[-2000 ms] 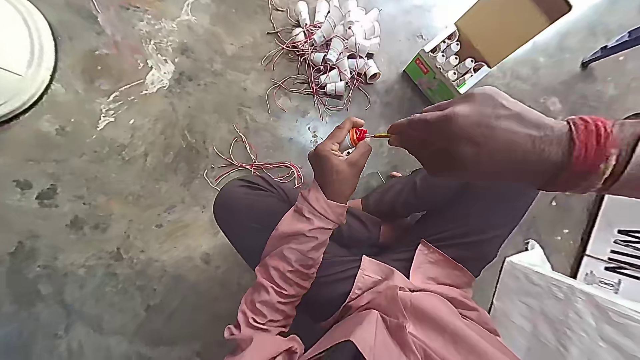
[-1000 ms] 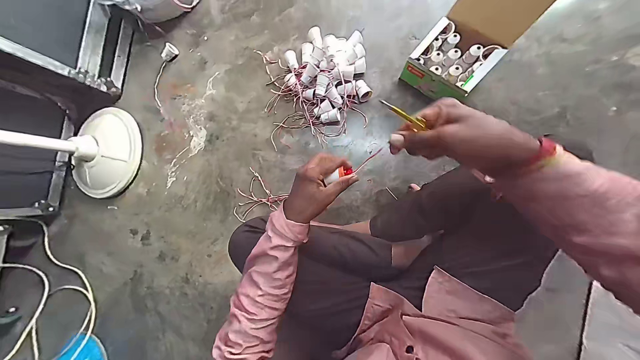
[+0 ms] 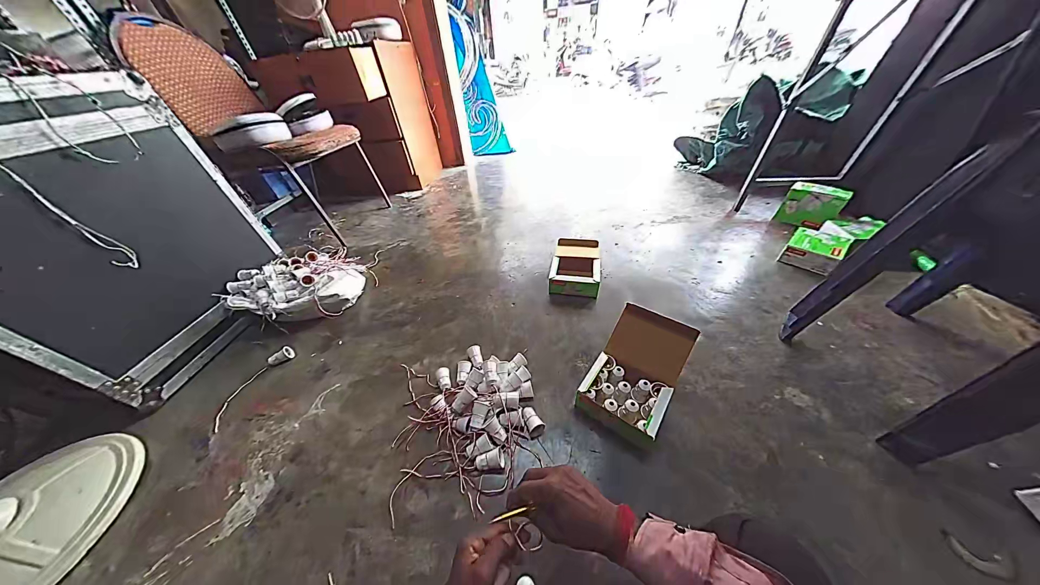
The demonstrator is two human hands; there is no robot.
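Note:
My right hand (image 3: 569, 510) is closed around a screwdriver with a yellow handle (image 3: 513, 513), its tip reaching toward my left hand. At the bottom edge my left hand (image 3: 481, 554) pinches a thin wire (image 3: 528, 536) that loops between the two hands. A bit of a white piece shows under the left hand, mostly cut off by the frame. Just beyond the hands lies a heap of white bulb holders (image 3: 487, 398) with red and white wires. To its right stands an open green cardboard box (image 3: 621, 431) holding several white holders.
A smaller open box (image 3: 574, 286) stands farther off. At left are a bag of wired holders (image 3: 305, 296), a single wired holder (image 3: 281, 356), a round white base (image 3: 73, 504) and a chair (image 3: 317, 145). Green boxes (image 3: 821, 248) and dark blue stool legs (image 3: 845, 268) are at right.
The view has tilted up strongly toward the doorway. My right hand with the screwdriver has come back close to my left hand; one second ago they were apart.

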